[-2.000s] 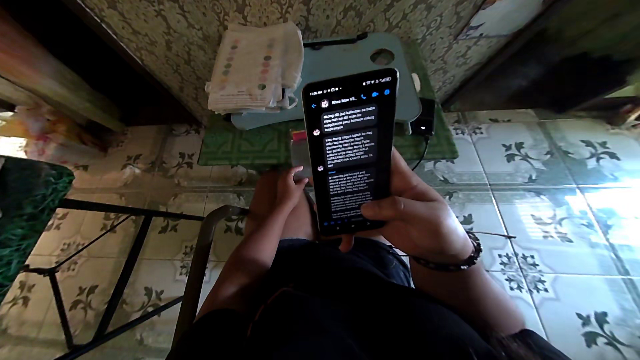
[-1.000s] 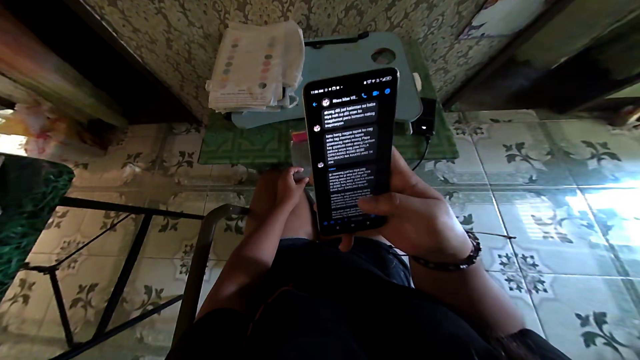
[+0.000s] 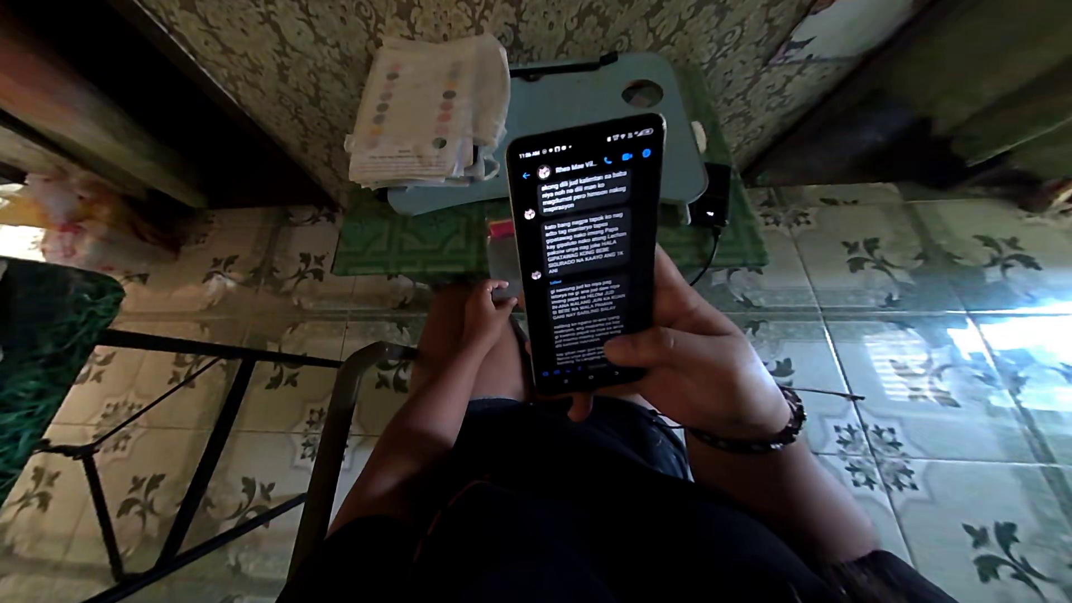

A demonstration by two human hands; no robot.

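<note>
My right hand (image 3: pixel 695 352) holds a dark smartphone (image 3: pixel 586 260) upright in front of me, with the thumb on the lower right of its lit screen, which shows a chat with writing. A dark beaded bracelet (image 3: pixel 783 427) circles that wrist. My left hand (image 3: pixel 488 314) rests by my thigh, left of the phone, its fingers curled around a small greyish object (image 3: pixel 502 291) that is mostly hidden. Behind the phone, a pale blue lap table (image 3: pixel 553 100) lies on a green cloth-covered surface (image 3: pixel 402 243). A stack of papers in clear plastic (image 3: pixel 419 117) lies on its left part.
A black adapter (image 3: pixel 712 197) with a cable sits at the right of the green cloth. Left of me are a metal chair armrest (image 3: pixel 339 419), a black metal frame (image 3: pixel 213 435) and a green covered surface (image 3: pixel 42 352). Patterned wallpaper (image 3: pixel 276 75) stands behind; the floor is tiled.
</note>
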